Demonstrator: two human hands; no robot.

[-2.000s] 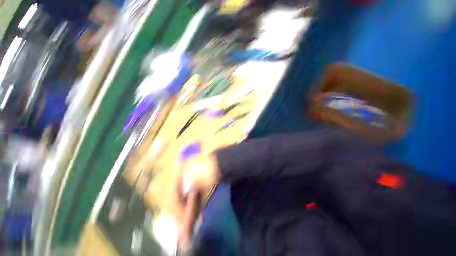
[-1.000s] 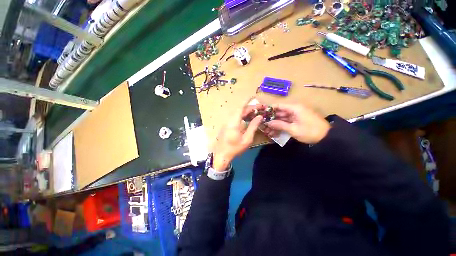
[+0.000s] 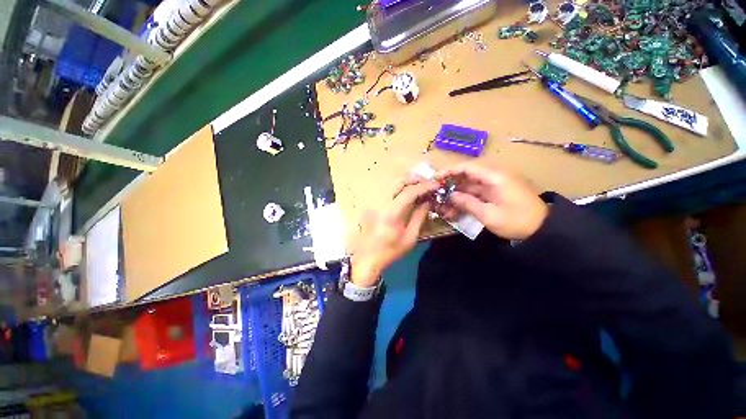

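Observation:
My left hand and my right hand meet at the front edge of the cardboard. Between their fingertips they hold a small dark circuit-board assembly, mostly hidden by the fingers. A white housing shows under my right hand, its other end above the fingers. A purple block with a darker middle lies on the cardboard just behind the hands. I cannot tell how the small assembly sits in the housing.
On the cardboard lie a screwdriver, green-handled pliers, black tweezers, a blue-handled screwdriver, a glue tube and wired components. A clear tray and a green board heap stand behind. Blue crates are below.
The hands came together at the cardboard edge after the blurred earlier view. Since one second ago, the fingers have closed further around the small assembly. The whole view has shifted slightly.

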